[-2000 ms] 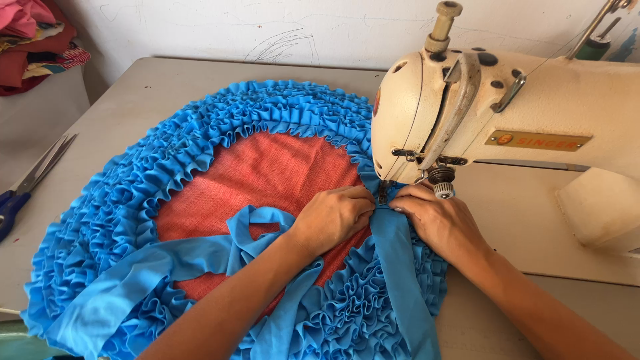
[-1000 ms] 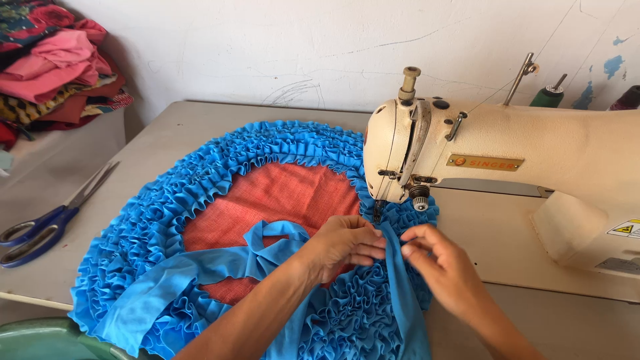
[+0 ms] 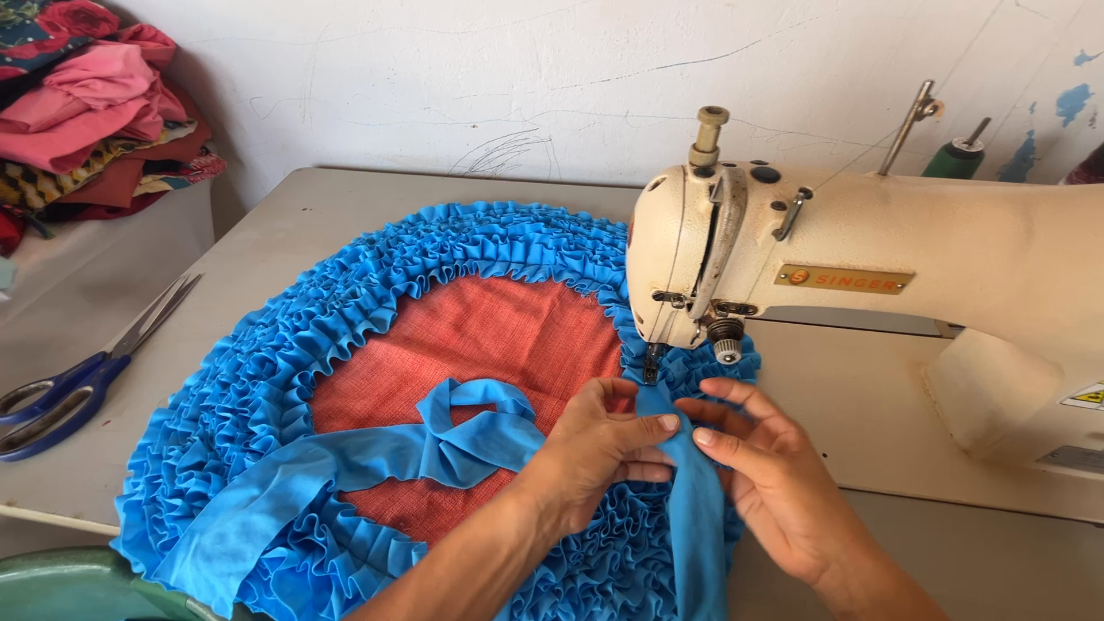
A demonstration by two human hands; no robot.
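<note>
Blue ruffled strips ring a red woven fabric (image 3: 509, 345), which lies on the sewing table. A flat blue fabric strip (image 3: 700, 517) runs from under the presser foot (image 3: 651, 366) of a Singer sewing machine (image 3: 828, 233) down towards me. My left hand (image 3: 599, 448) pinches the strip's left side between thumb and fingers, just below the foot. At the strip's right edge is my right hand (image 3: 768, 474), thumb touching the fabric, fingers loosely curled and partly spread; whether it grips is unclear. The strip's other stretch lies loosely twisted across the red fabric.
Blue-handled scissors (image 3: 82, 388) lie partly open on the table's left. A heap of folded fabrics (image 3: 95, 103) sits at the upper left. The rim of a green basin (image 3: 69, 561) shows at the lower left. A green thread spool (image 3: 956, 158) stands behind the machine.
Two seconds ago both hands were close at the presser foot; they have since drawn back along the strip. My right hand's fingers have spread more. The view has shifted, showing more wall and scissors.
</note>
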